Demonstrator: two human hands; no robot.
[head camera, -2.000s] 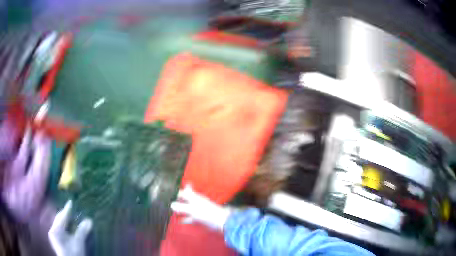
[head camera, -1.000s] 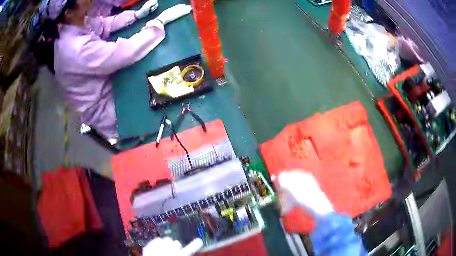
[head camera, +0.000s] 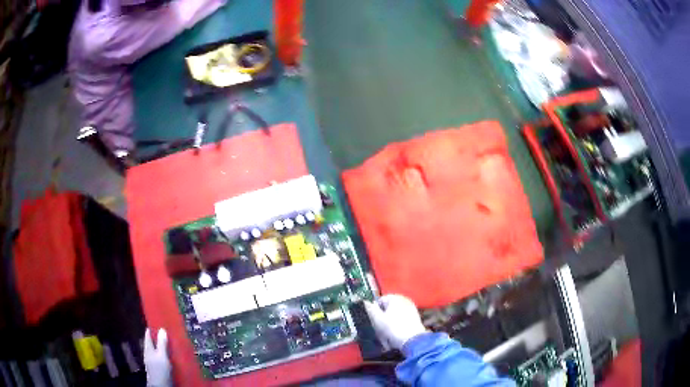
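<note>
A green power supply board (head camera: 284, 332) lies component side up on a red mat (head camera: 151, 196). It has two white-silver heatsinks (head camera: 268, 291) and a yellow and brown transformer (head camera: 299, 248). My gloved left hand (head camera: 157, 359) is at the lower left beside the board's left edge, partly cut off, fingers apart. My gloved right hand (head camera: 395, 319) is bent at the board's lower right corner, next to a dark patch. Its fingertips are blurred, so its grip is unclear. Dark-handled cutters (head camera: 240, 115) and a black and white marker pen (head camera: 200, 134) lie at the mat's far edge.
A second red mat (head camera: 446, 212) lies to the right. A black tray (head camera: 198, 91) with a yellow ring stands at the back left, near a co-worker's pink sleeve (head camera: 110, 34). Red-framed boards (head camera: 620, 162) are at the far right. A conveyor rail (head camera: 571, 317) runs at lower right.
The board, earlier tilted up with its heatsinks seen side-on, now lies flat on the mat. My right hand has moved to its lower right corner, my left hand outward to the left. The view has shifted.
</note>
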